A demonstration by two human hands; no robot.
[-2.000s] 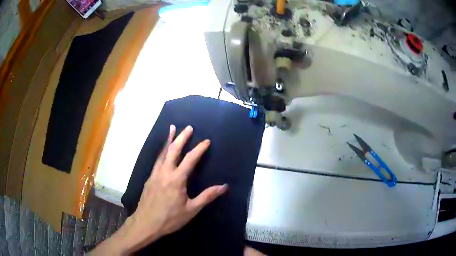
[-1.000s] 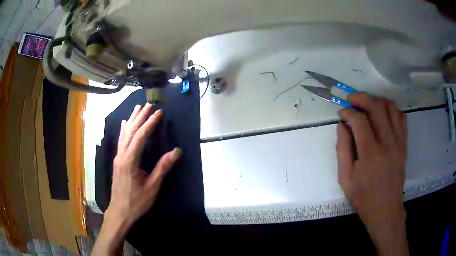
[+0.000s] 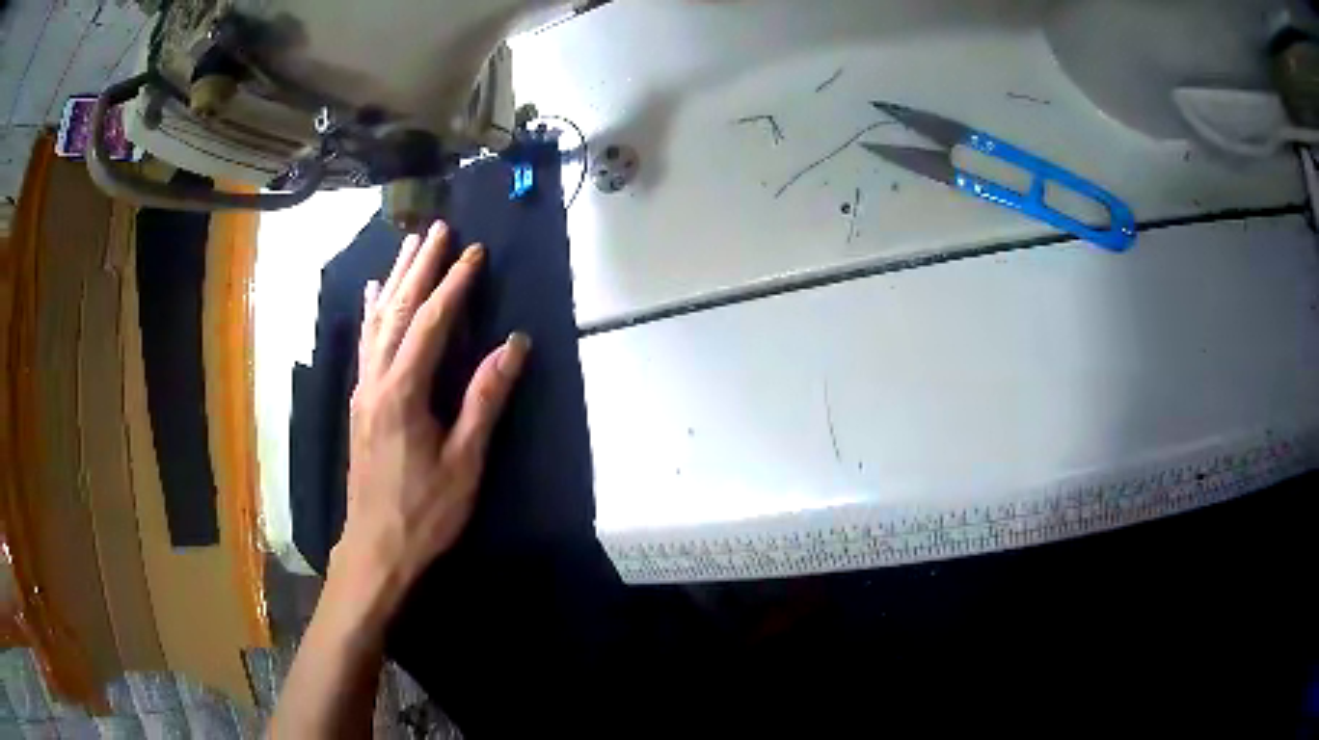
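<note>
A dark garment panel (image 3: pixel 514 434) lies under the blue presser foot (image 3: pixel 522 178) and hangs over the table's front edge. My left hand (image 3: pixel 420 419) lies flat on the panel, fingers spread, fingertips just below the machine head. My right hand is not in view. Blue-handled thread snips (image 3: pixel 1034 191) lie on the white bed to the right, blades pointing left.
The cream machine head (image 3: pixel 362 72) spans the top. A narrow dark strip (image 3: pixel 175 376) lies on the cardboard (image 3: pixel 109 434) at left, with a smartphone (image 3: pixel 84 127) beyond it. Thread ends (image 3: pixel 832 156) lie on the bed. A ruler scale (image 3: pixel 940 523) runs along the front edge.
My right hand, at the snips a second ago, has left the view; the snips lie on the bed. My left hand stays on the panel. The camera view has shifted.
</note>
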